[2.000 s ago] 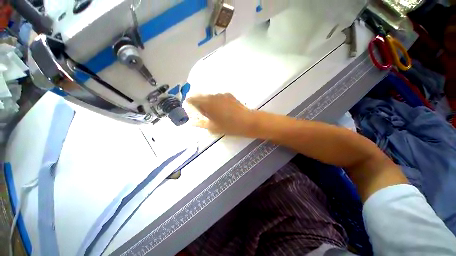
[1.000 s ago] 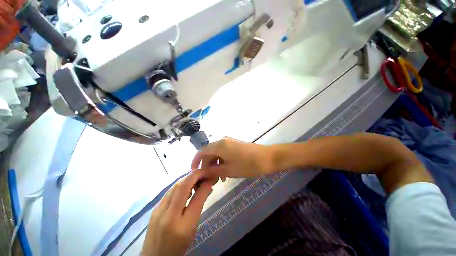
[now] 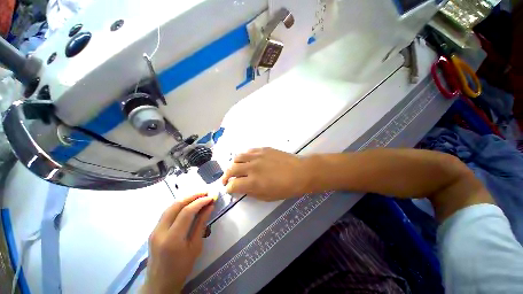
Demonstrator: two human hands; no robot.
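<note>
My right hand (image 3: pixel 266 174) lies on the machine bed right beside the dark knurled knob (image 3: pixel 210 170), its fingertips on the end of a pale blue strip (image 3: pixel 225 202). My left hand (image 3: pixel 178 236) pinches the strip between thumb and fingers in front of the knob. More of the pale strip (image 3: pixel 131 270) shows behind my left wrist. The white sewing machine head (image 3: pixel 189 43) stands above. The needle and presser foot are hidden or too small to tell.
A waiting pale blue strip (image 3: pixel 51 247) lies at the table's left. A ruler band (image 3: pixel 275 232) runs along the front edge. Red and yellow scissors (image 3: pixel 456 77) lie at the right end. Blue-grey cloth (image 3: pixel 487 172) is heaped at the right. Striped cloth covers the lap.
My left hand has come in from below and taken hold of the strip. My right hand first moved toward me, and the two hands have since parted slightly. The camera view has shifted.
</note>
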